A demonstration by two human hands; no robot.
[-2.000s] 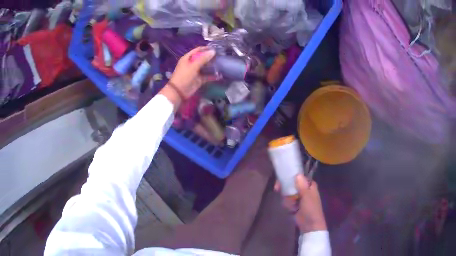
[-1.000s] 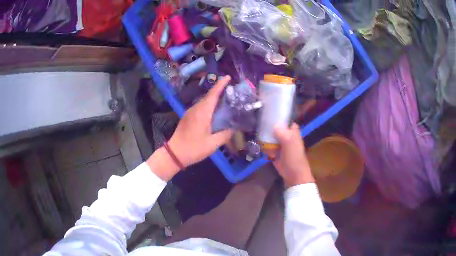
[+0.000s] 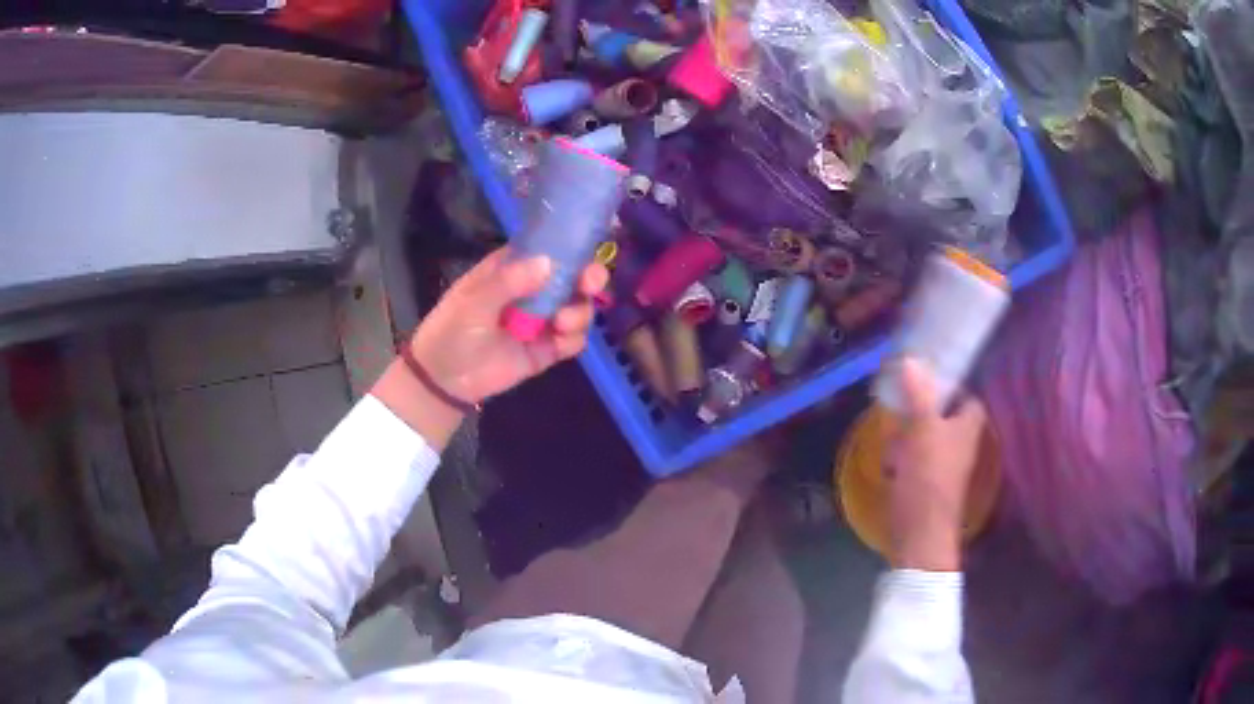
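My left hand (image 3: 495,330) is shut on a blue-grey thread cone (image 3: 571,220) with pink ends, held upright, slightly tilted, over the left rim of the blue plastic crate (image 3: 750,443). My right hand (image 3: 935,454) is shut on a pale thread cone (image 3: 943,330) with an orange top rim, held tilted over the crate's right front edge and above the yellow-orange bucket (image 3: 860,475). This cone is blurred. Mixed cones lie in the crate, among them a dark pink cone (image 3: 679,270) and a light blue cone (image 3: 789,315).
A clear plastic bag (image 3: 949,165) lies on the cones at the crate's right. A pink-purple sack (image 3: 1100,413) stands right of the bucket, with grey-green cloth (image 3: 1169,96) behind. A pale panel (image 3: 165,206) with a brown edge is at the left.
My left hand has moved left and turned up the blue-grey cone, which now shows clearly. My right hand has moved right with the pale cone. The crate sits further right in view.
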